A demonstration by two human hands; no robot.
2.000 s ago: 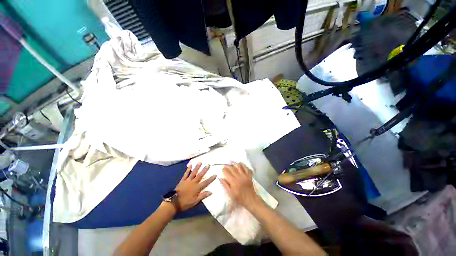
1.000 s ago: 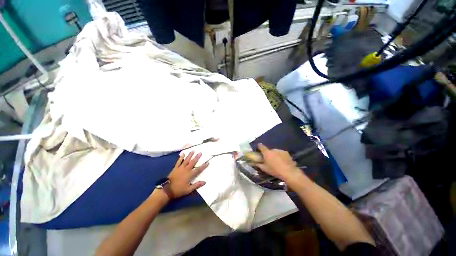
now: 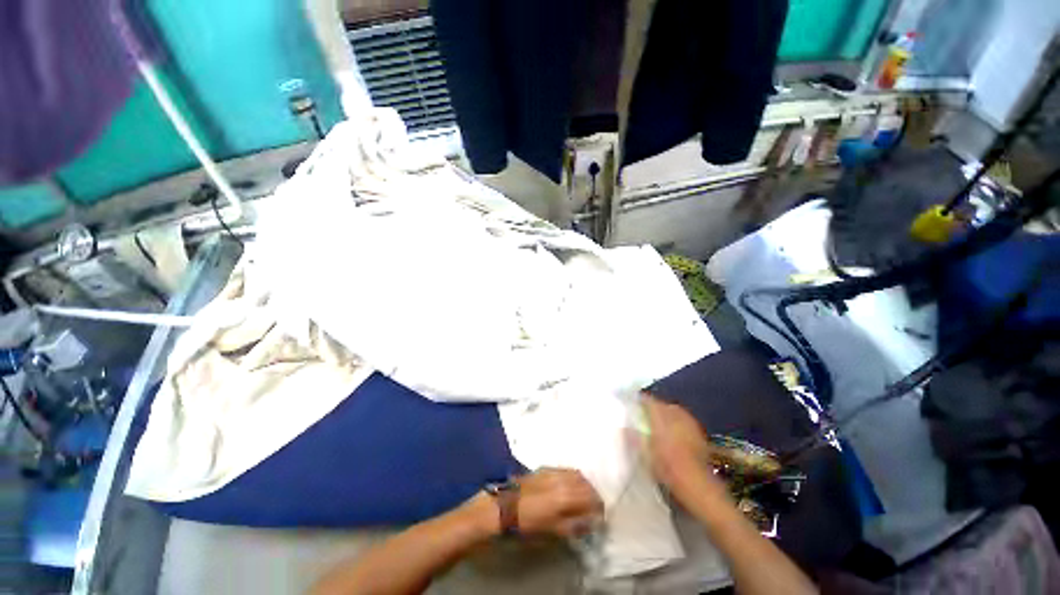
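Note:
A large cream-white garment (image 3: 465, 291) lies heaped over a dark-blue padded form (image 3: 407, 453), with a narrow flap hanging towards the front edge. My left hand (image 3: 558, 502), with a watch on the wrist, is closed on the left edge of this flap. My right hand (image 3: 674, 447) is blurred at the flap's upper right side; its fingertips and grip are unclear. The steam iron (image 3: 750, 465) sits on the dark rest pad (image 3: 814, 523), partly hidden by my right forearm.
Black hoses (image 3: 837, 285) run from the upper right towards the iron. Dark garments (image 3: 511, 81) hang behind the table. Dark cloth (image 3: 988, 430) lies at the right, and a metal frame (image 3: 116, 465) stands at the left.
My right hand has left the iron, which now rests on the pad, and is at the flap. My left hand has gone from flat on the cloth to closed at its edge. The view has shifted.

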